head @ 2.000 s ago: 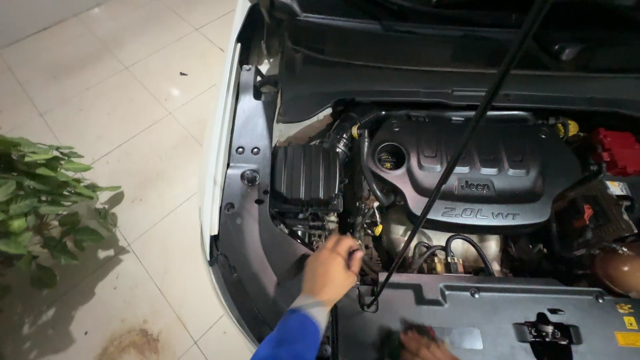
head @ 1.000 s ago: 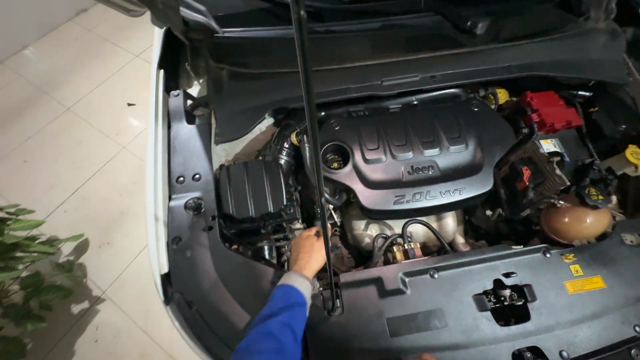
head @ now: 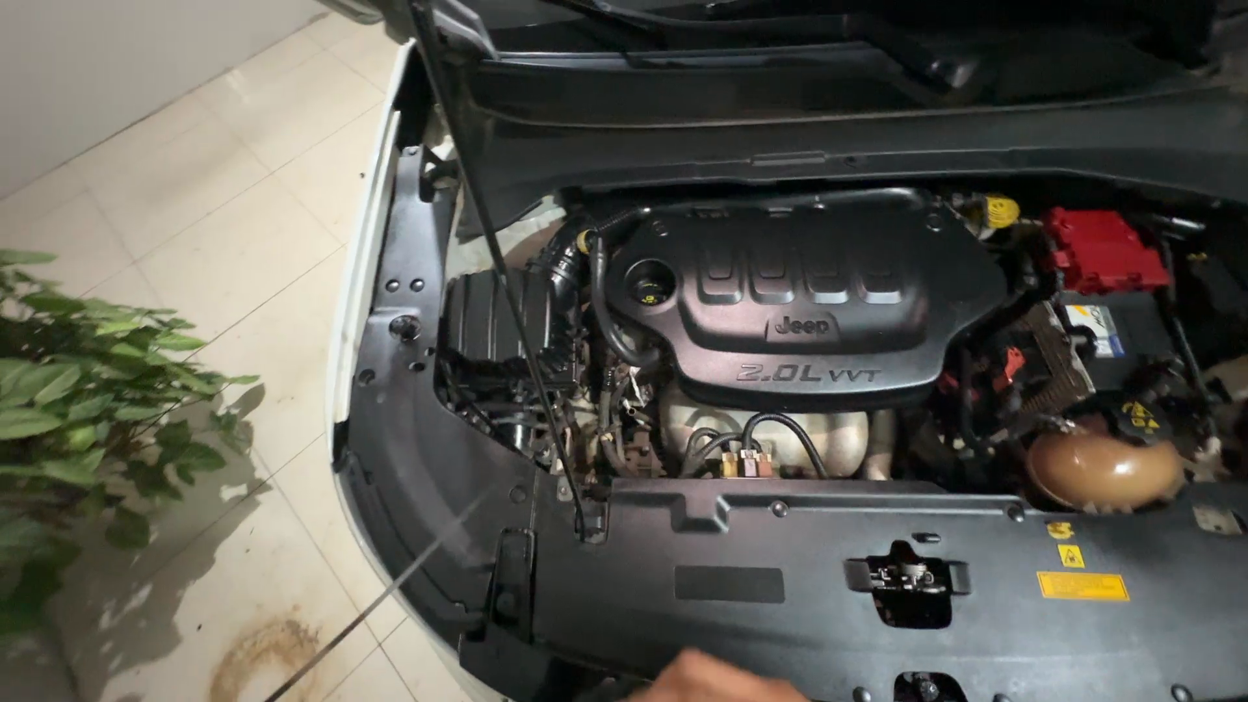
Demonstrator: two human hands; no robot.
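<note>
At the bottom edge, part of my right hand (head: 717, 680) shows at the black plastic front panel (head: 819, 624); its fingers are mostly cut off, so what it holds is hidden. My left hand is out of view. A thin, blurred rod (head: 390, 588), like an oil dipstick, slants over the left front corner of the engine bay and runs out at the bottom left. Beyond the panel lies the black Jeep 2.0L VVT engine cover (head: 809, 336), with the oil filler cap (head: 648, 283) at its left. The ribbed black air filter box (head: 487, 317) sits left of it.
The hood prop rod (head: 492, 234) stands across the left of the bay. At right are a red battery terminal cover (head: 1107, 252) and a brownish coolant tank (head: 1102, 470). A leafy plant (head: 88, 390) stands on the tiled floor (head: 283, 390) at left.
My left hand, earlier reaching in near the prop rod's foot, has left the view. The thin slanting rod now shows at the lower left. My right hand remains low at the front panel.
</note>
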